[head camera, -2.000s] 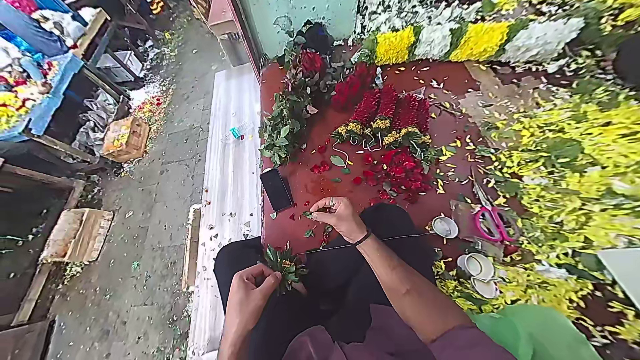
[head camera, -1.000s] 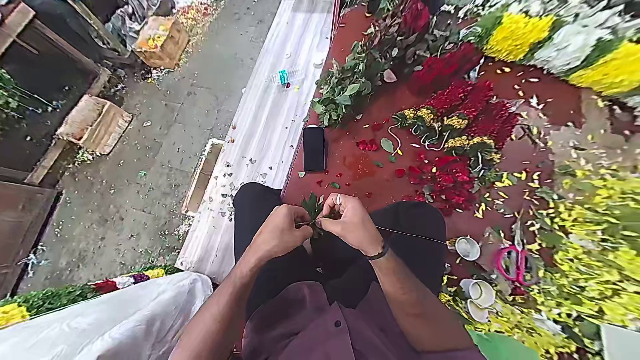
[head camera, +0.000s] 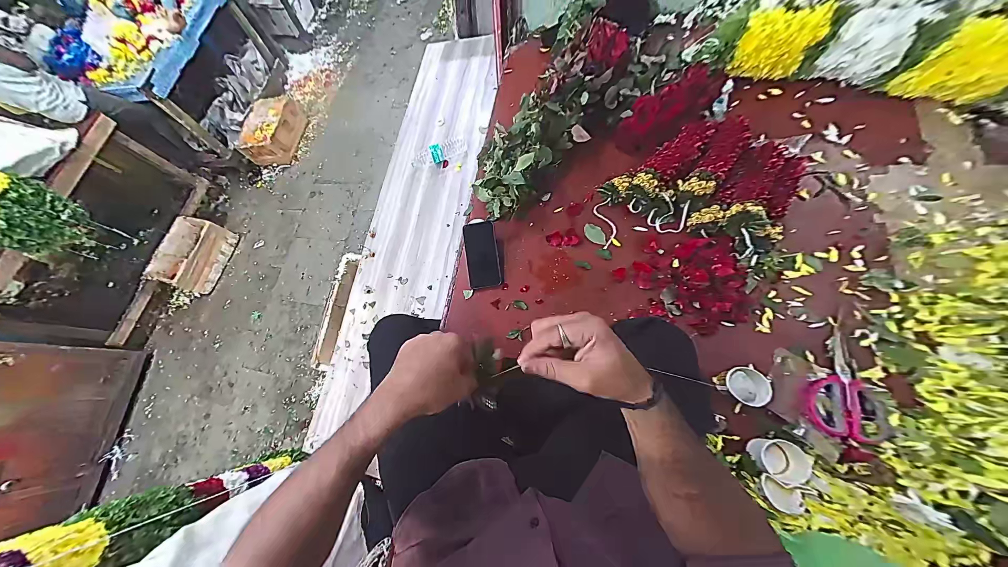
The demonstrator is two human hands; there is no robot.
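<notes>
Over my lap, my left hand (head camera: 435, 370) is closed on a small bunch of green leaves (head camera: 486, 366), which is blurred and partly hidden by the fingers. My right hand (head camera: 587, 358), with a ring on one finger, pinches a thin thread (head camera: 510, 370) just right of the leaves. From that hand the thread (head camera: 681, 376) runs on towards a white cup (head camera: 748, 386). A black phone (head camera: 483, 253) lies on the red surface ahead of my hands. Loose red petals (head camera: 697, 279) and garlands of red petals with yellow flowers (head camera: 701, 161) lie beyond, to the right.
Pink-handled scissors (head camera: 846, 405) and more cups (head camera: 780, 463) lie at right, beside heaped yellow petals (head camera: 945, 370). Leafy rose stems (head camera: 543, 126) line the surface's left edge. A plastic bottle (head camera: 439, 153) lies on the white sheet (head camera: 409, 213). Wooden crates (head camera: 191, 256) stand on the floor.
My hands, together at the leaves a second ago, are now a little apart with thread showing between them. Two seconds ago my right hand was farther out over the red surface. The view has shifted.
</notes>
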